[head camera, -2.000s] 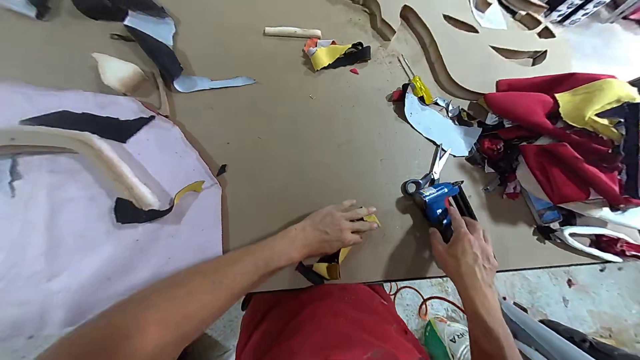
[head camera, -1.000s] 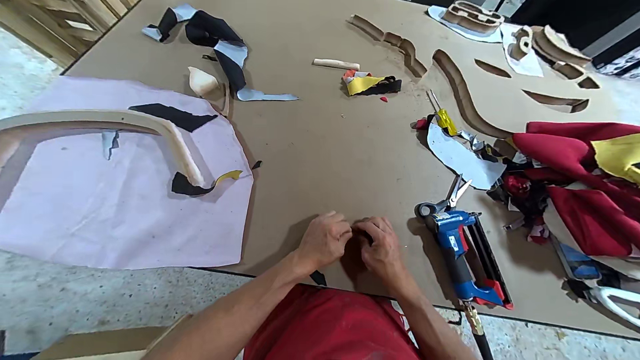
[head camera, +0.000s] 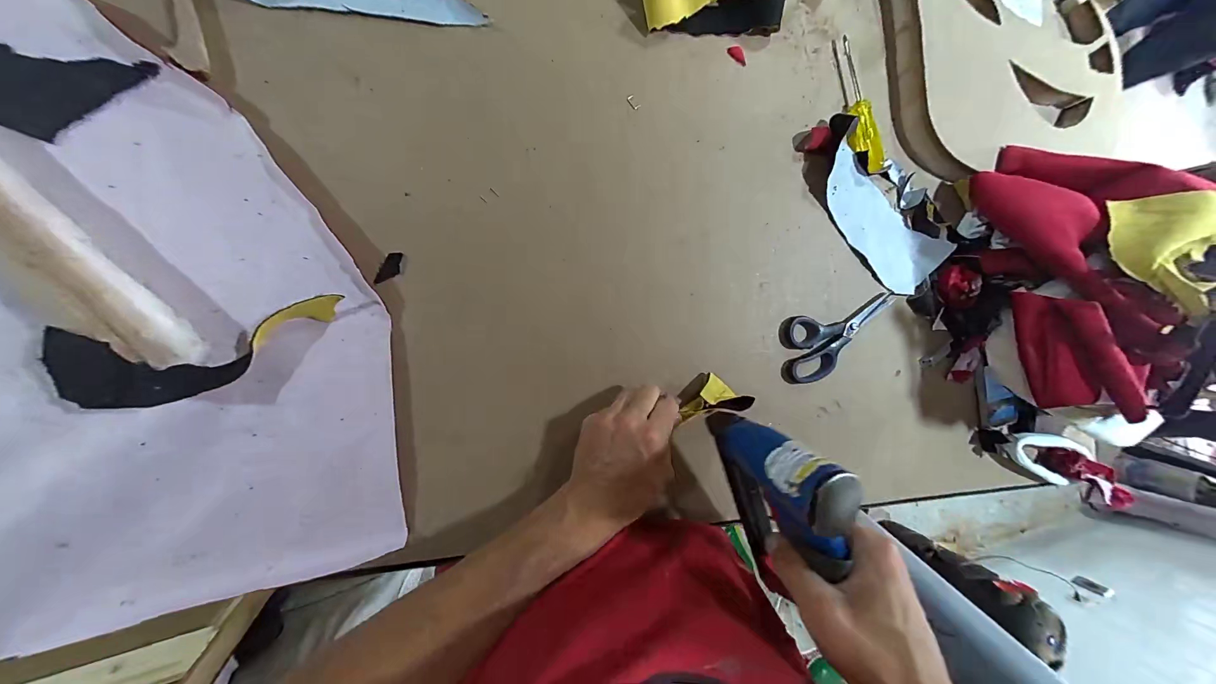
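Note:
At the table's near edge my left hand (head camera: 627, 451) grips a small piece wrapped in yellow and black fabric (head camera: 714, 394); what lies under the fingers is hidden. My right hand (head camera: 855, 589) is closed round the handle of a blue pneumatic stapler (head camera: 784, 465), whose nose meets or nearly meets the fabric just right of my left fingers. Black-handled scissors (head camera: 826, 342) lie on the table, up and right of the stapler. Beyond them are a yellow-handled screwdriver (head camera: 864, 138) and a light-backed fabric scrap (head camera: 874, 223).
A brown work table (head camera: 570, 237) spans the view. On the left a pale sheet (head camera: 313, 475) carries a curved foam-like piece (head camera: 85, 256) and black scraps. Red and yellow fabric (head camera: 1045, 209) is heaped at the right, near white-handled scissors (head camera: 1035, 456). Cut-out board templates (head camera: 969, 95) lie at the upper right.
A second ago both hands were together on the small piece and the stapler lay to their right. Now my right hand has lifted the stapler to the piece. The view has come closer to the table.

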